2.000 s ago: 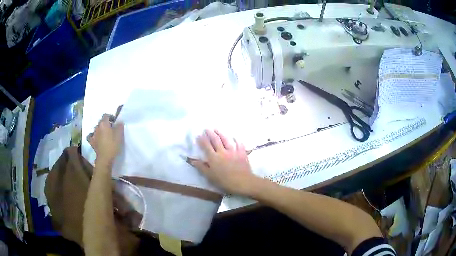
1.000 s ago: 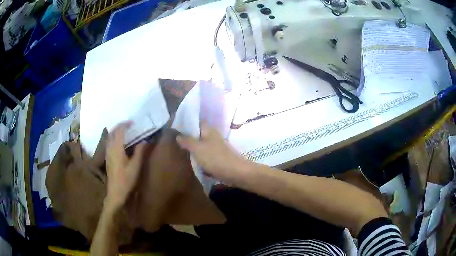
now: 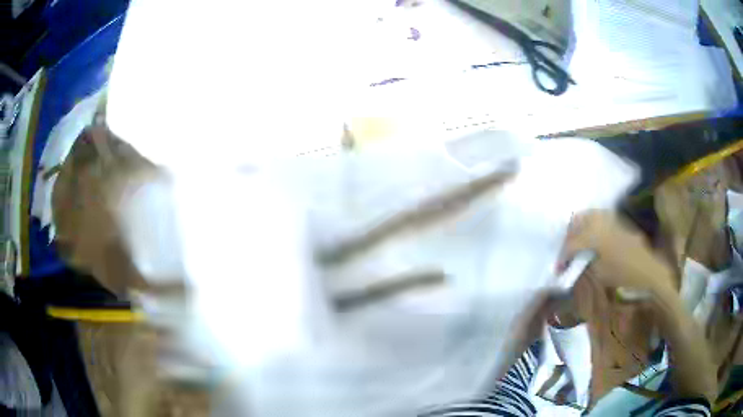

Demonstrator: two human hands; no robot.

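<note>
Large white cut panels with dark brown strips spread across the middle in front of me, badly blurred and washed out. My right hand is at their right edge, closed on the white cloth; its fingers are partly hidden. I cannot make out my left hand, which may be behind the cloth. Brown cloth hangs at the left edge of the table. A small pale yellow patch, perhaps a paper slip, shows above the panels.
The white table lies behind the cloth. Black shears lie at the upper right beside a paper sheet. A blue bin is at the left. Brown and white pieces are at the lower right, near a yellow rail.
The view has shifted down, so the machine is mostly out of it. The brown cloth at mid-table is no longer seen; white panels with strips spread there. My right hand has moved right.
</note>
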